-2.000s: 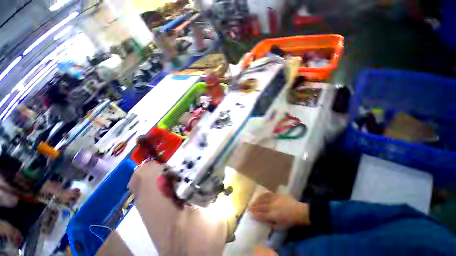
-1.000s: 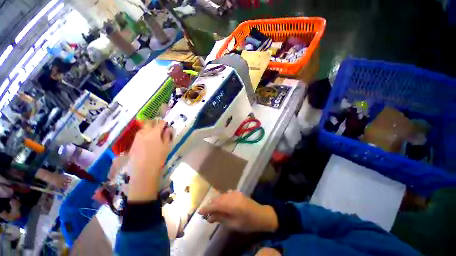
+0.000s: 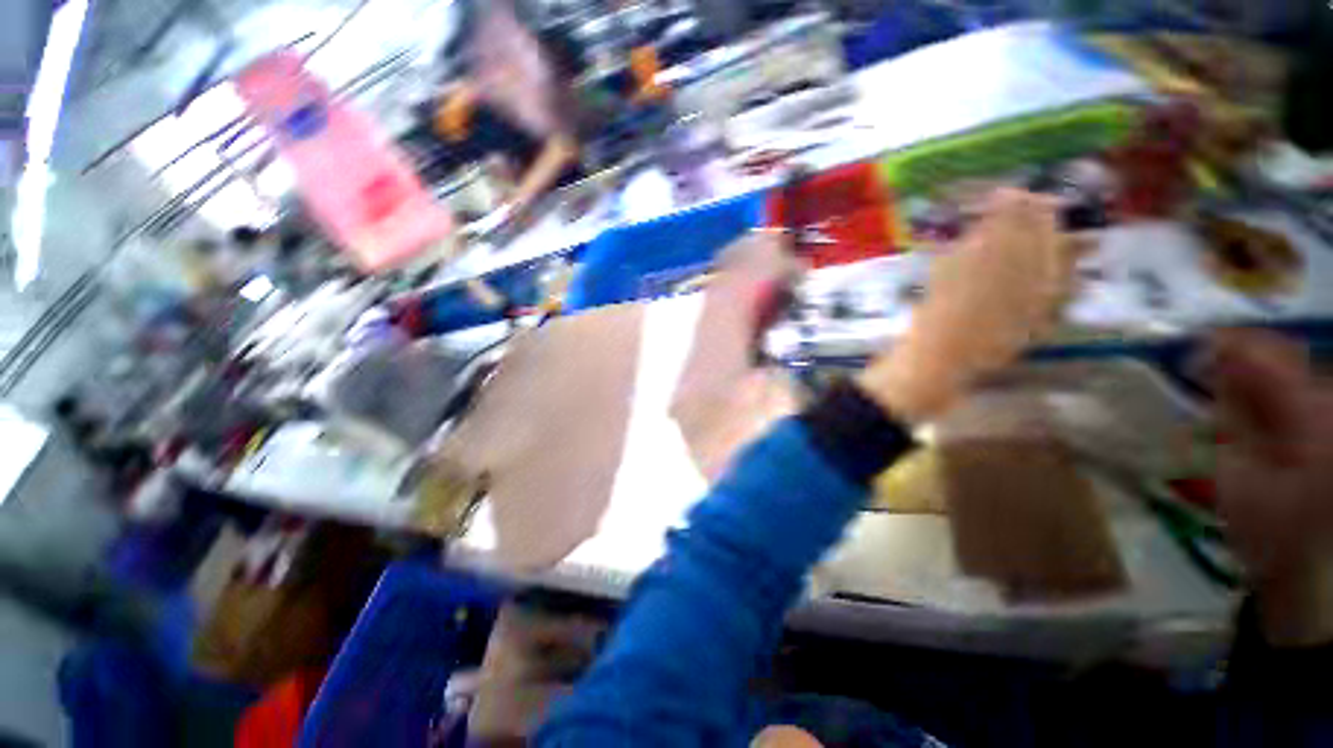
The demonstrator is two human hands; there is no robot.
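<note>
The picture is blurred. My left hand [image 3: 994, 300] is raised over the white sewing machine head [image 3: 1133, 285], and its fingertips are not clear. My right hand [image 3: 1275, 460] is a dark blur near the right edge, with nothing clearly in it. A large brown-taupe fabric panel [image 3: 563, 417] lies flat on the table left of the machine. Another brown piece [image 3: 716, 344] lies beside it, with a white strip of table between. A small stack of darker brown pieces [image 3: 1031, 512] lies in front of the machine head. The needle is hidden behind my left hand and sleeve.
A blue basket [image 3: 673, 249], a red basket [image 3: 833, 215] and a green basket [image 3: 1009, 151] stand behind the machine. A dark blue crate [image 3: 402, 665] is below the table's front edge. A person's arm [image 3: 544, 173] shows beyond the table.
The view has swung left, bringing the large panel into full sight. My right hand has left the table by the needle area and is raised at the right. My left hand stays over the machine head.
</note>
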